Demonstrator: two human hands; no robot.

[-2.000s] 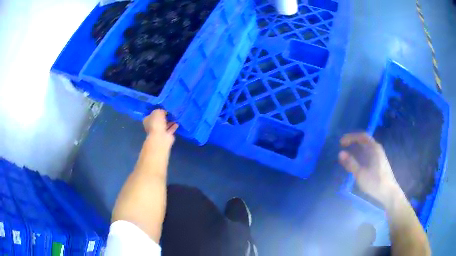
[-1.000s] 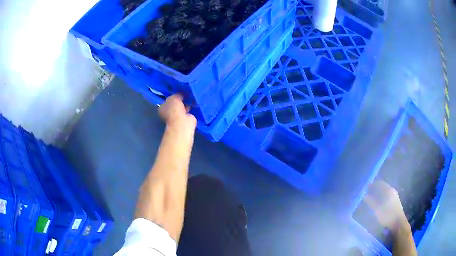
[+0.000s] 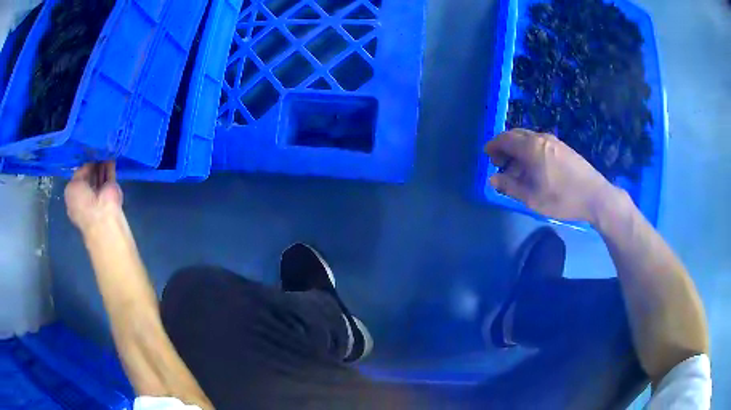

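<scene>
My left hand [image 3: 96,196] has its fingers at the near end of an upper blue crate [image 3: 140,88], under its rim. This crate sits tilted on another blue crate [image 3: 204,104], with a dark gap between them. It holds black spiky parts [image 3: 60,72]. My right hand [image 3: 549,176] is over the near left corner of a separate blue crate [image 3: 659,112] on the floor at right, which holds a heap of black spiky parts [image 3: 577,76]. Its fingers are curled with thumb and fingertips apart, and no part shows in it.
A blue grid pallet [image 3: 393,120] lies between the crates. The wearer's dark shoes [image 3: 308,268] are on the blue-grey floor [image 3: 417,264]. Blue stacked crates [image 3: 64,372] show at the lower left. A blue edge crosses the bottom centre between the legs.
The view has swung right and down, so pallet and crates sit further left. The upper left crate now tilts, with my left hand still at its end. My right hand is clearer at the right crate's corner.
</scene>
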